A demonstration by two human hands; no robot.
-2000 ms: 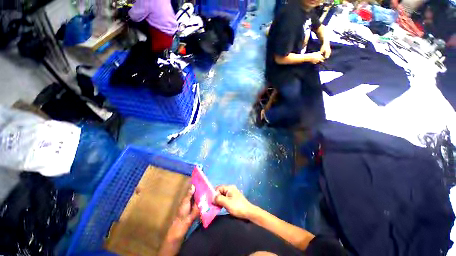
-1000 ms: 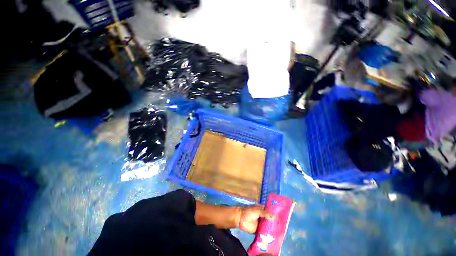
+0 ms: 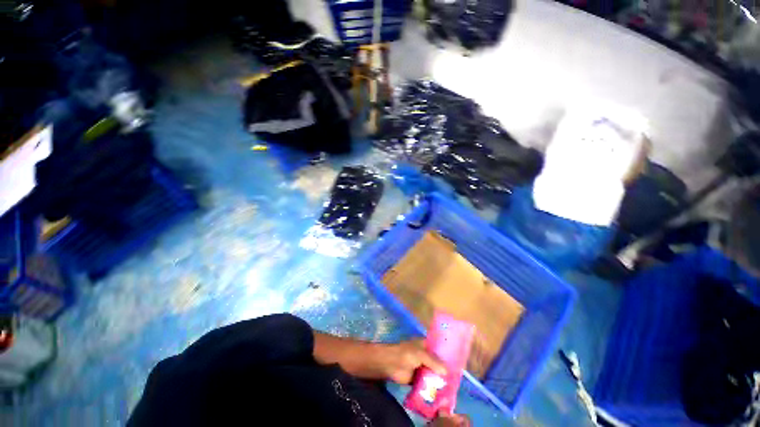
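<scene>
A bright pink packet [image 3: 444,354] with a small white picture is held upright and a little tilted, in front of the near edge of a blue plastic crate [image 3: 542,359]. My left hand [image 3: 410,364] grips its left side, with the dark-sleeved arm coming in from the lower left. My right hand [image 3: 450,419] is mostly cut off by the bottom edge; its visible fingers are at the packet's lower end. A tan cardboard sheet [image 3: 450,283] lies in the crate, partly hidden by the packet.
A bagged garment [image 3: 352,203] lies on the blue floor beyond the crate. More black bagged garments [image 3: 458,142] lie along the white wall [image 3: 667,92]. A white sack [image 3: 587,171] stands behind the crate. Another blue crate [image 3: 642,342] is at right; dark piles [image 3: 96,183] are at left.
The view has swung left from the work table, where a person stood, to the crate and wall. The pink packet stays in hand; my right hand has gone mostly out of the picture.
</scene>
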